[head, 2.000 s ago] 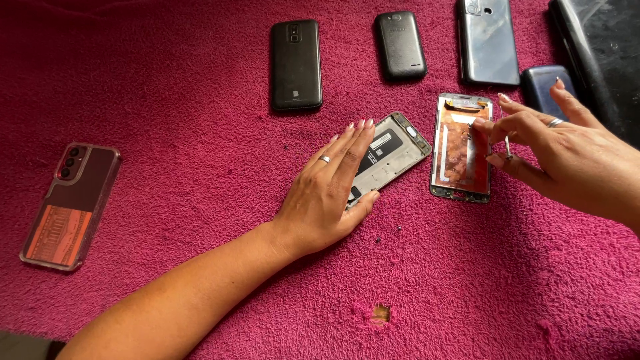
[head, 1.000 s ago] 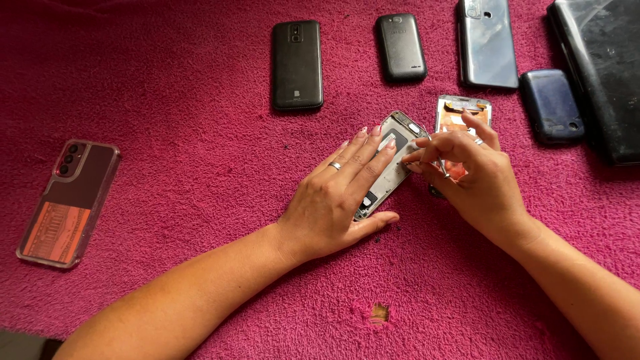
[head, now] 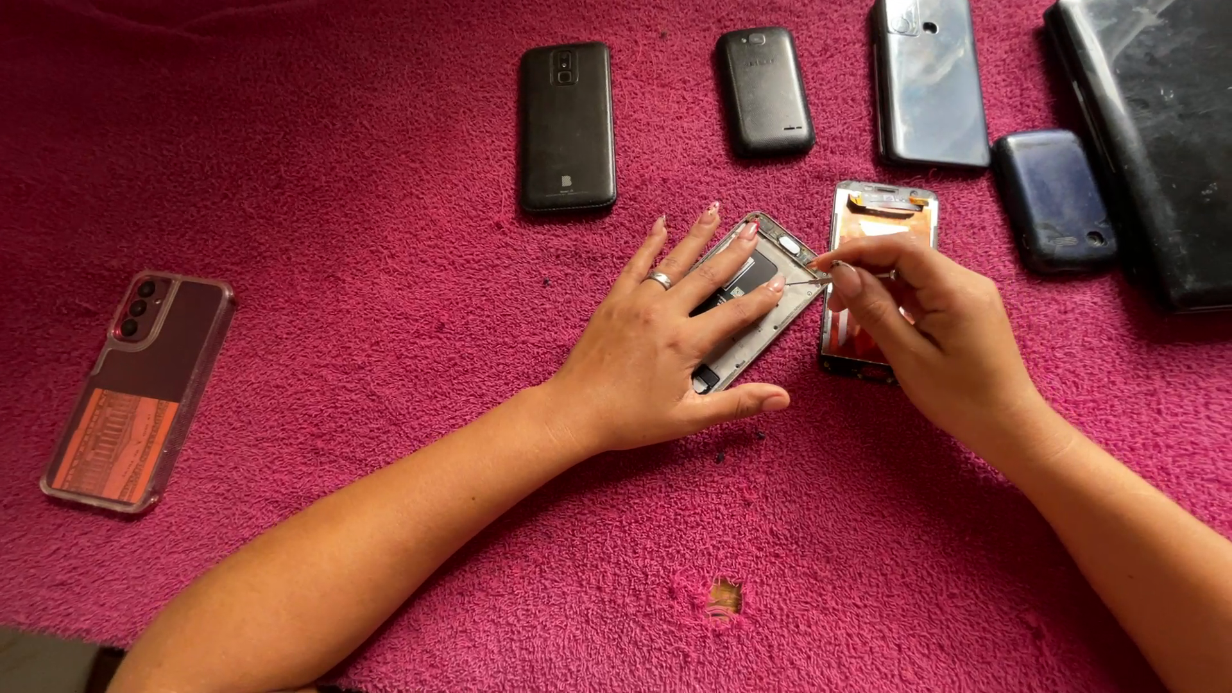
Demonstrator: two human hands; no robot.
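Observation:
An opened smartphone's metal mid-frame lies tilted on the pink towel, with a black battery-like part in it. My left hand rests spread across this frame, its fingers over the dark part and the thumb beyond the lower edge. Between thumb and fingertips my right hand pinches a thin metal tool, whose tip reaches the frame near my left index fingertip. Partly under my right hand is a detached phone screen assembly, orange and silver inside, with a flex cable near its top.
Black phones lie face down at the back, beside a glossy grey-blue phone and a small dark blue phone. A black laptop-like device is at the right. A phone in a clear case lies left. The towel has a hole.
My right hand has moved left from over the screen assembly to the phone frame, bringing the thin tool. My left hand stays on the frame, its fingers now more spread.

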